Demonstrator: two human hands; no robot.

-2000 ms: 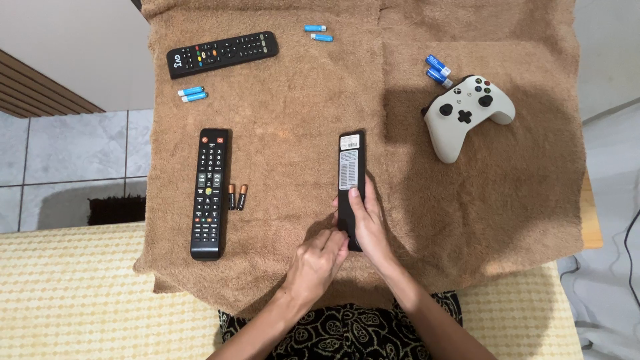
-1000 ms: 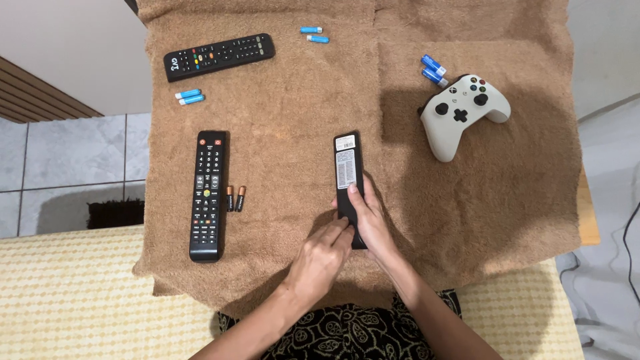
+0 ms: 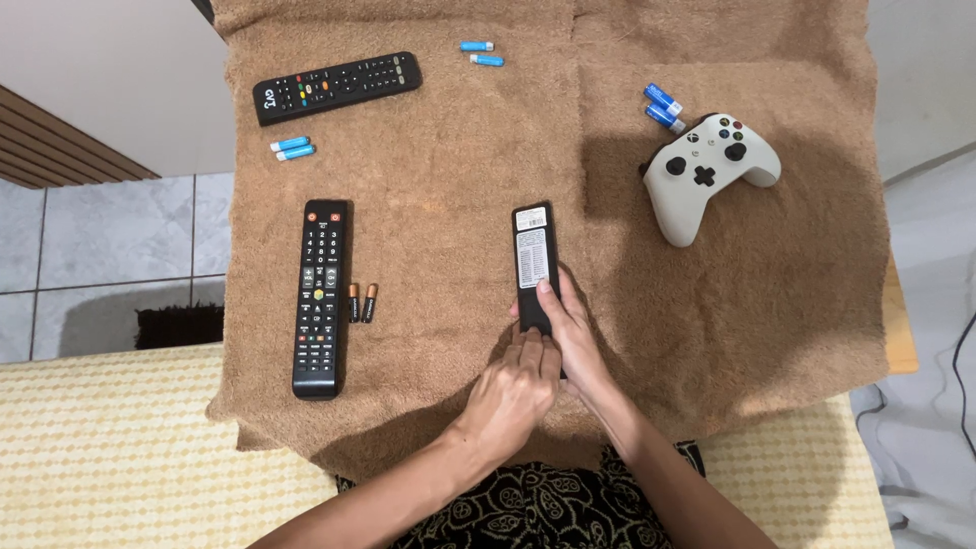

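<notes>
A black remote control (image 3: 532, 255) lies back side up, with labels bearing writing on its upper half. My right hand (image 3: 573, 332) grips it from the right side, thumb on its back. My left hand (image 3: 522, 381) rests its fingertips on the lower back of the remote and hides that part; whether it grips anything there I cannot tell. To the left, a long black remote control (image 3: 319, 305) lies buttons up, with two Duracell batteries (image 3: 362, 303) beside its right edge.
On the brown towel (image 3: 457, 183) are another black remote control (image 3: 337, 88) at the upper left, blue batteries (image 3: 293, 148) below it, more blue batteries (image 3: 482, 53) at the top, and a white game controller (image 3: 705, 175) touching or close to dark blue batteries (image 3: 662, 108).
My left fingers have shifted slightly on the lower back of the remote. My right hand keeps its grip, and the things around have stayed put.
</notes>
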